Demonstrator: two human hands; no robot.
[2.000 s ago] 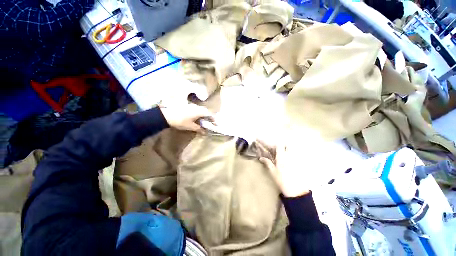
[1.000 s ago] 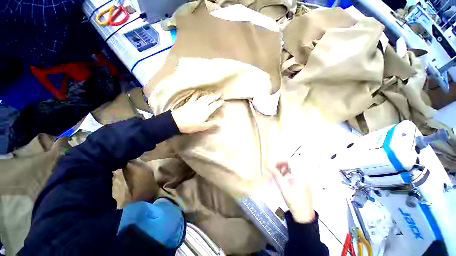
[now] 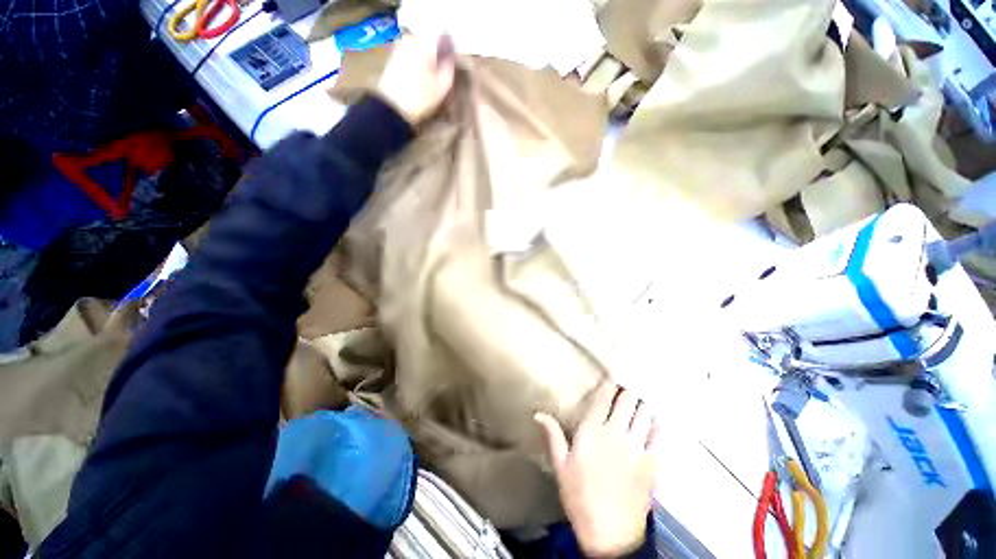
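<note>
The tan garment panel (image 3: pixel 481 317) hangs in folds from my left hand across the table edge towards my lap, partly blurred. My left hand (image 3: pixel 421 76) is raised at the upper left and grips the panel's far end. My right hand (image 3: pixel 606 470) lies at the front table edge with its fingers spread, touching the panel's right edge and gripping nothing. A white patch shows on the panel's middle; glare hides its outline.
The white sewing machine (image 3: pixel 841 284) stands at right. Red-handled snips (image 3: pixel 773 519) and a yellow-handled tool (image 3: pixel 808 508) lie beside it. Tan cloth (image 3: pixel 743 120) is heaped at the back. Orange-red scissors (image 3: pixel 208 16) lie far left.
My left hand has moved up and away, lifting the panel that lay spread under it. My right hand has come down from above the table onto the cloth's edge.
</note>
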